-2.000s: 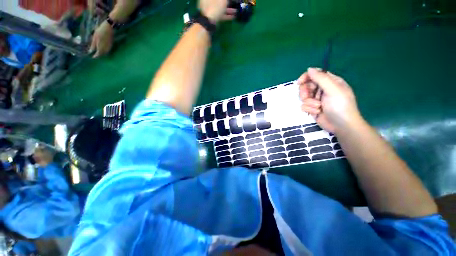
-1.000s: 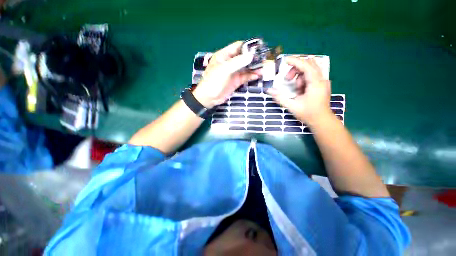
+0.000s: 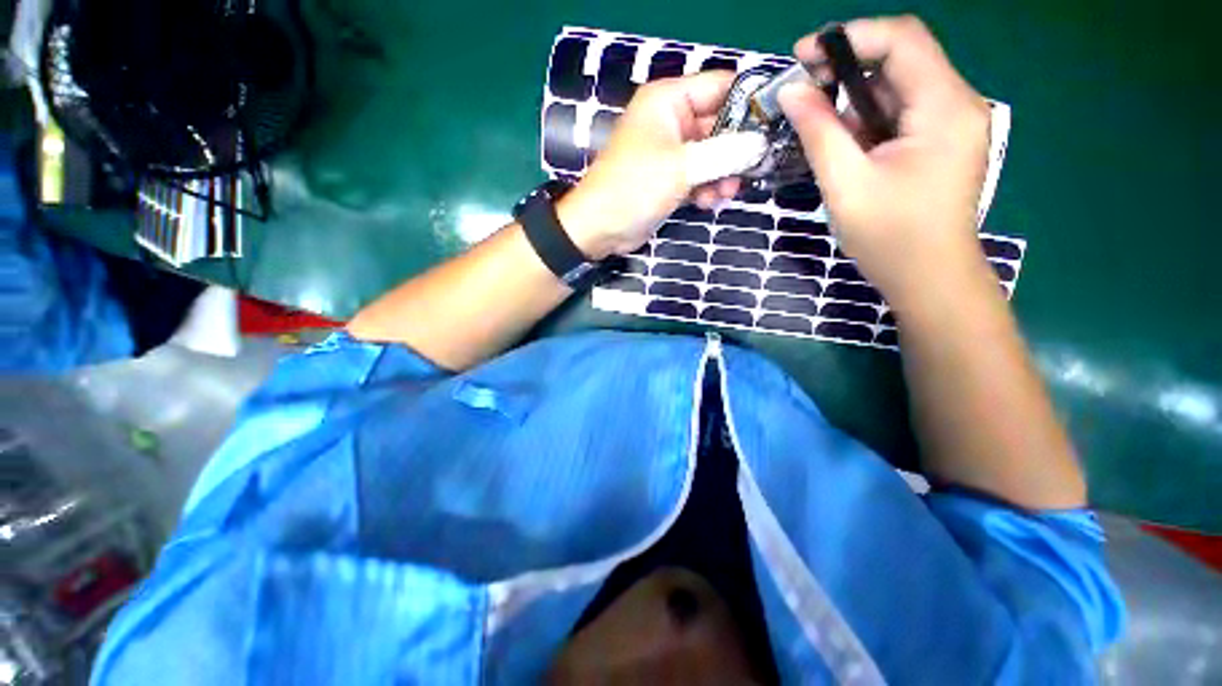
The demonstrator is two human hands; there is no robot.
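My left hand (image 3: 657,161), with a white cover on its thumb and a black wristwatch on its wrist, holds a small dark device with a silvery rim (image 3: 753,107). My right hand (image 3: 898,134) is at the device's right side and holds dark tweezers (image 3: 858,83); its fingers hide part of the device. The sheet of black L-shaped pieces (image 3: 572,83) lies under and behind my hands, partly covered. The second sheet with a grid of small black pieces (image 3: 751,284) lies nearer to me.
A black round fan (image 3: 174,81) stands at the upper left, with striped sheets (image 3: 188,221) beside it. A blue sleeve of another person (image 3: 54,295) is at the left edge. The green mat (image 3: 1112,215) runs under the work.
The view has shifted. My left hand, earlier far out over the mat, has come back with the device. My right hand has joined it there, with the tweezers now pointing across the palm.
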